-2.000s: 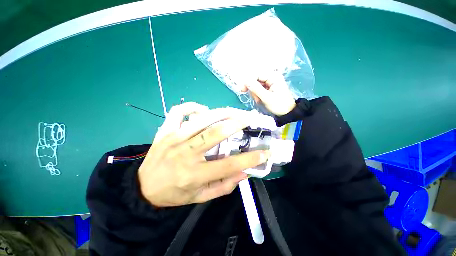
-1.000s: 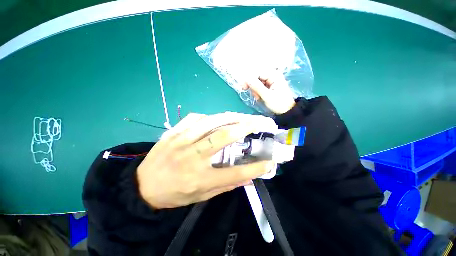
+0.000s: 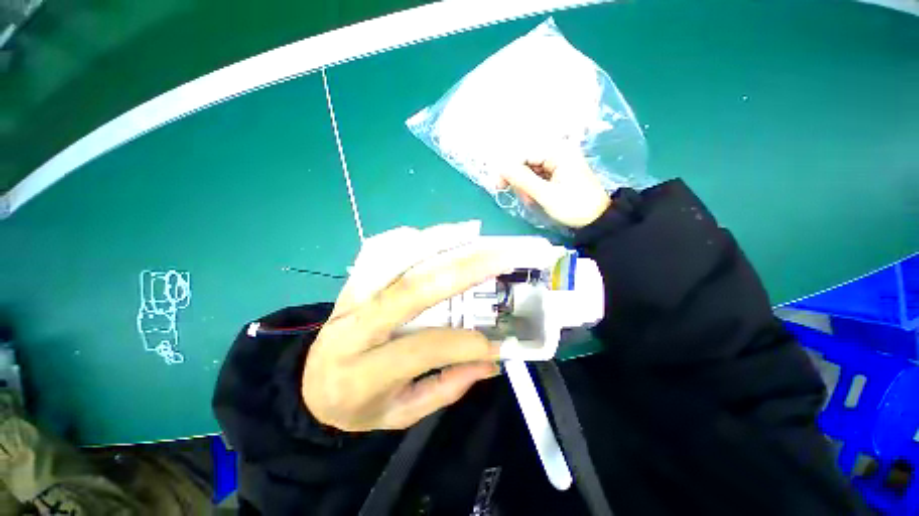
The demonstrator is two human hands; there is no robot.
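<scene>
My left hand (image 3: 393, 348) grips a white camera housing (image 3: 579, 294) from the left and above, near my chest. Its cavity faces up and shows dark and metallic parts. A flat cable with a yellow and blue end (image 3: 566, 270) sticks up at its right side. A white antenna (image 3: 539, 423) points down towards me. Red and dark wires with a white plug (image 3: 254, 329) and a thin black lead (image 3: 312, 272) stick out left. My right hand (image 3: 560, 189) is at the lower edge of a clear parts bag (image 3: 519, 96), its fingertips pinched among thin pale loops; their exact hold is unclear.
Loose white gaskets (image 3: 163, 312) lie on the green bench (image 3: 242, 181) at the left. The bench has a pale raised edge (image 3: 232, 66) at the back. Blue plastic bins or stools (image 3: 887, 388) stand at the right. Camouflage cloth shows at the lower left.
The view has turned, so the bench edge slants more. The housing is tilted differently in my left hand, and the flat cable stands more upright. My right hand stays at the bag.
</scene>
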